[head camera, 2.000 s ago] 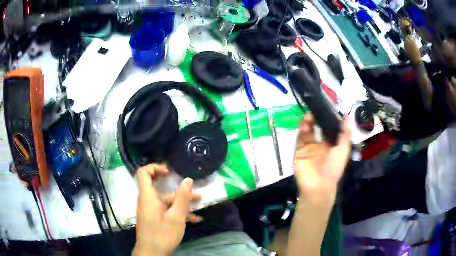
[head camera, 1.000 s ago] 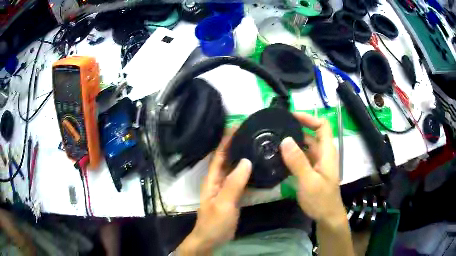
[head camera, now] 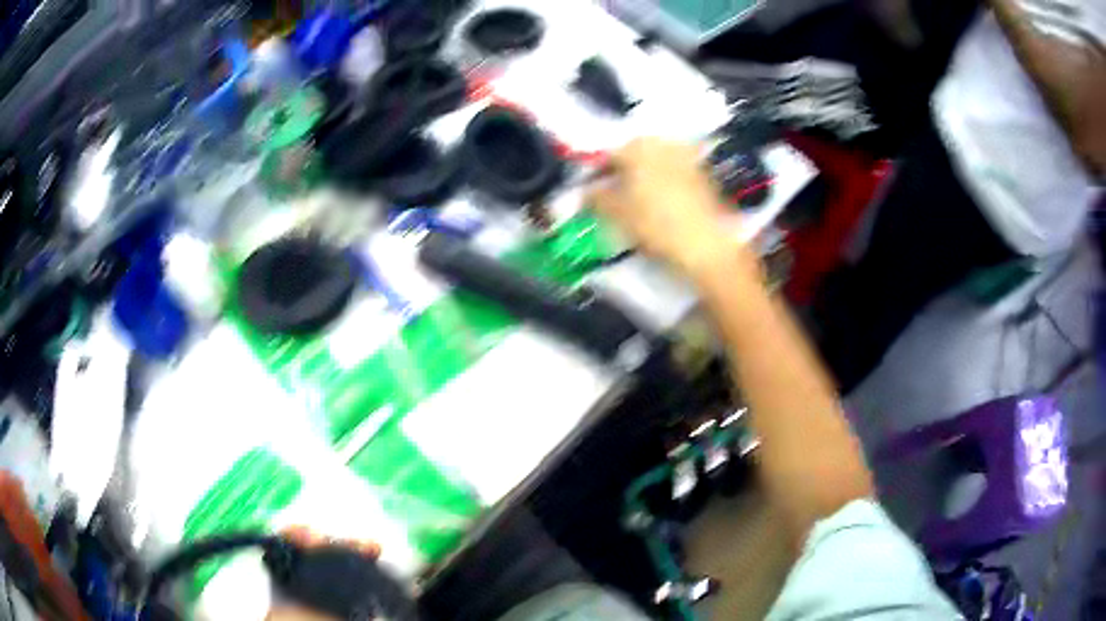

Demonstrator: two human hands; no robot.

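Note:
The black headphones are at the bottom left, cut off by the picture's edge. Only a few blurred fingers of my left hand show, against the ear cup; the rest is hidden. My right hand is stretched out over the right end of the bench, near the red wire. It is blurred, and I cannot tell whether it holds anything. The black electric screwdriver lies on the bench near its front edge. A round black ear pad lies to its left.
More black ear pads lie at the back, with a green spool and a blue cup. Orange multimeter at the left edge. A green bin stands below the bench, a purple stool to the right. A person's arm shows top right.
The view has swung right. My right hand has let go of the ear cup and moved to the right end of the bench. The headphones are now low at the left, with my left hand.

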